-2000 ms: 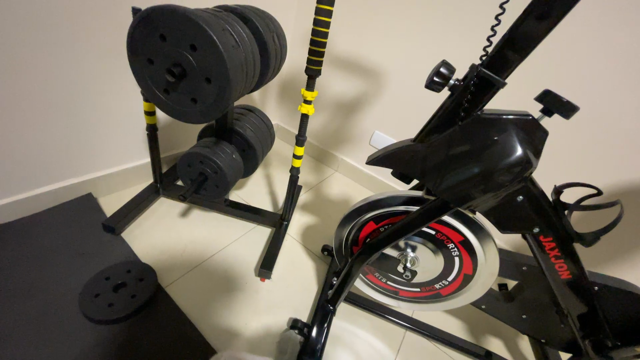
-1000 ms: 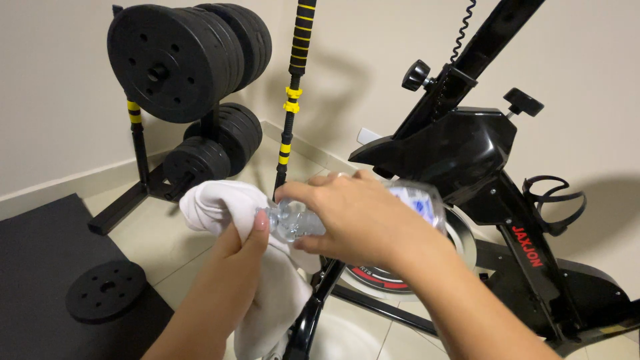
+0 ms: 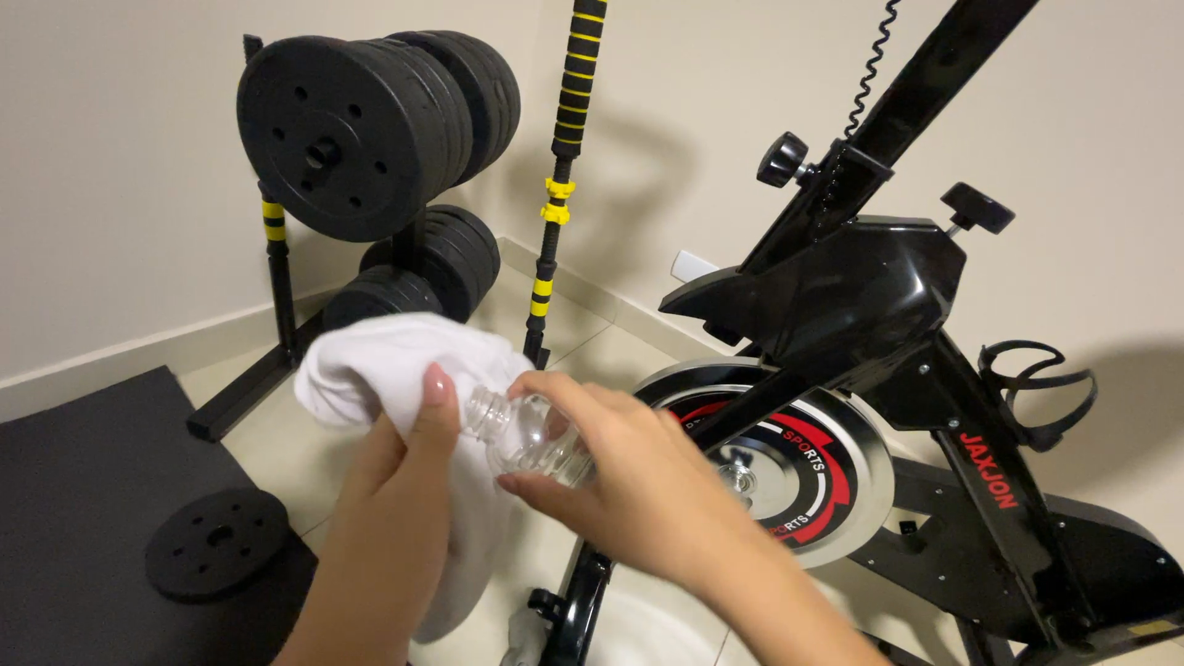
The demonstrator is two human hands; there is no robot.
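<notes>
My left hand (image 3: 407, 481) grips a white cloth (image 3: 416, 356), which is bunched over the fingers and hangs down behind the wrist. Its thumb presses on the cloth beside the bottle's neck. My right hand (image 3: 610, 462) is closed around a clear plastic bottle (image 3: 532, 439), tilted on its side with its uncapped, threaded mouth against the cloth. The palm and fingers hide the bottle's lower part. Behind my right hand stands a black exercise bike (image 3: 832, 296) with a silver-rimmed flywheel (image 3: 874, 481).
Black weight plates (image 3: 342, 139) sit on a rack at the upper left, near a black and yellow bar (image 3: 581, 74). One loose plate (image 3: 217, 546) lies on a dark mat (image 3: 83, 499). A bottle cage (image 3: 1045, 435) juts from the bike frame. Walls close off the back.
Two seconds ago neither hand was in view; one second ago both were there with cloth and bottle. Since then my right hand has turned, and the bottle's far end no longer shows past it.
</notes>
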